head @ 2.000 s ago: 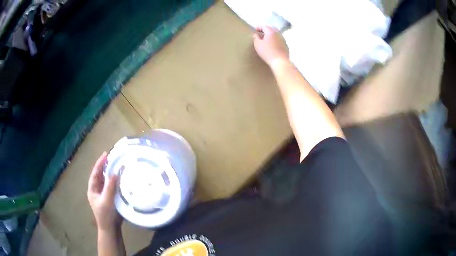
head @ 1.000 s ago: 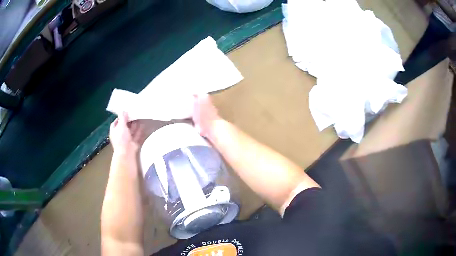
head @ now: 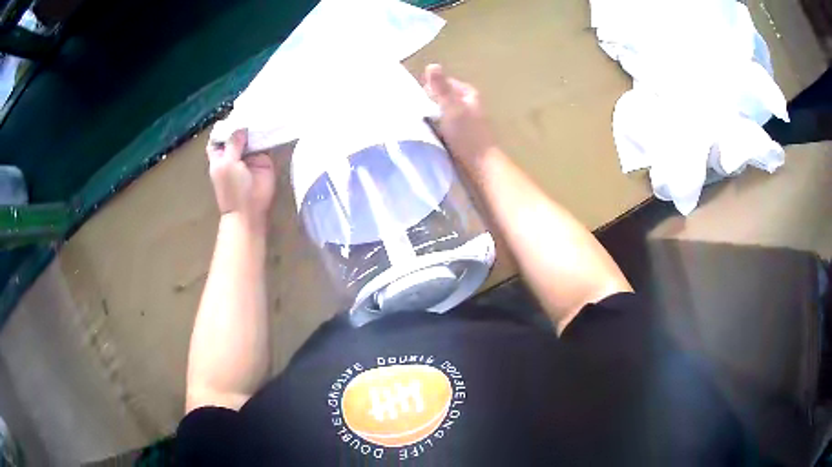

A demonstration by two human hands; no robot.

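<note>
A clear container unit (head: 392, 214) lies on its side on the cardboard, its round pale lid (head: 421, 290) towards my shirt. A white protective bag (head: 338, 68) covers its far end. My left hand (head: 242, 178) grips the bag's edge at the left of the unit. My right hand (head: 459, 109) is at the bag's right edge beside the unit, its fingers partly apart; the thumb side is hidden, and its hold on the bag cannot be made out for certain.
A crumpled pile of white bags (head: 698, 100) lies at the upper right. The brown cardboard sheet (head: 538, 68) is under the work. The dark green conveyor (head: 109, 82) runs along the upper left, with a green guide bar (head: 35, 222) at the left edge. A brown carton (head: 739, 328) stands at the lower right.
The unit was upright under my left hand, then lay down with the bag held beyond it. Now the bag is over its far end. My right hand has come from the bag pile.
</note>
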